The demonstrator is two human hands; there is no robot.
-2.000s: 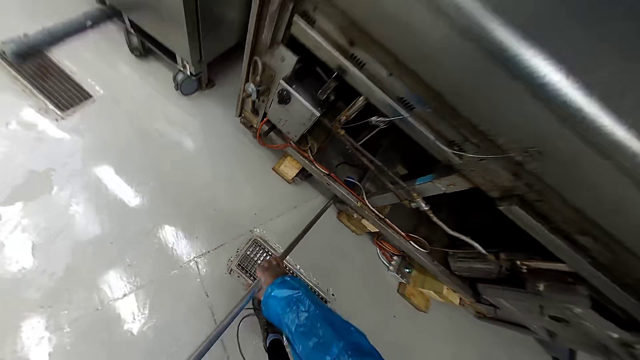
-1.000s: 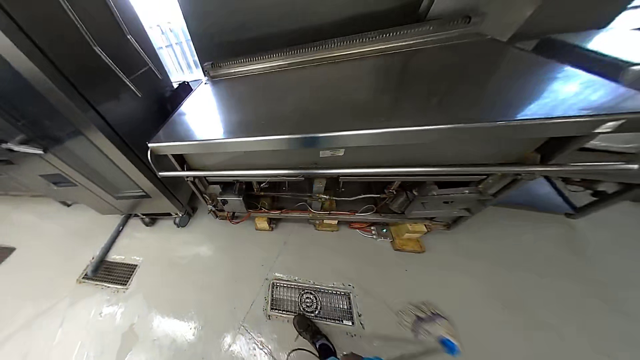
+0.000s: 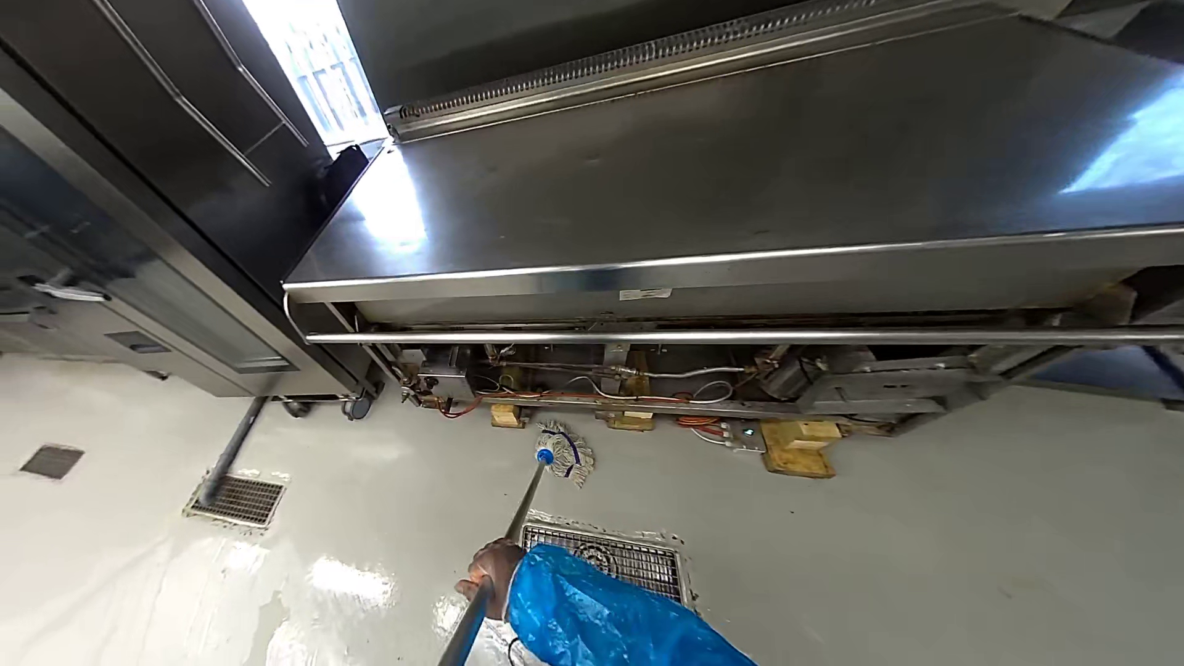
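My right hand point(image 3: 495, 578), at the lower middle, is closed around the metal mop handle point(image 3: 524, 499); a blue plastic sleeve point(image 3: 615, 615) covers that arm. From the hand the handle slants up to a blue socket and a string mop head point(image 3: 566, 453) with a dark blue band. The mop strands lie on the pale wet floor, just in front of the steel counter's open base. A floor drain grate point(image 3: 638, 562) lies beyond the sleeve, partly hidden by it. My left hand is out of view.
The steel counter point(image 3: 703, 185) spans the back, with pipes and wires beneath it. Wooden blocks point(image 3: 800, 449) sit at its base. At left stand a wheeled steel cabinet point(image 3: 176, 296), a grey pipe point(image 3: 231, 451) entering a second grate point(image 3: 254, 499), and a smaller grate point(image 3: 52, 462).
Since one second ago, the mop head has moved left and toward the counter, from the floor right of the drain. My right hand and blue sleeve have come further into view.
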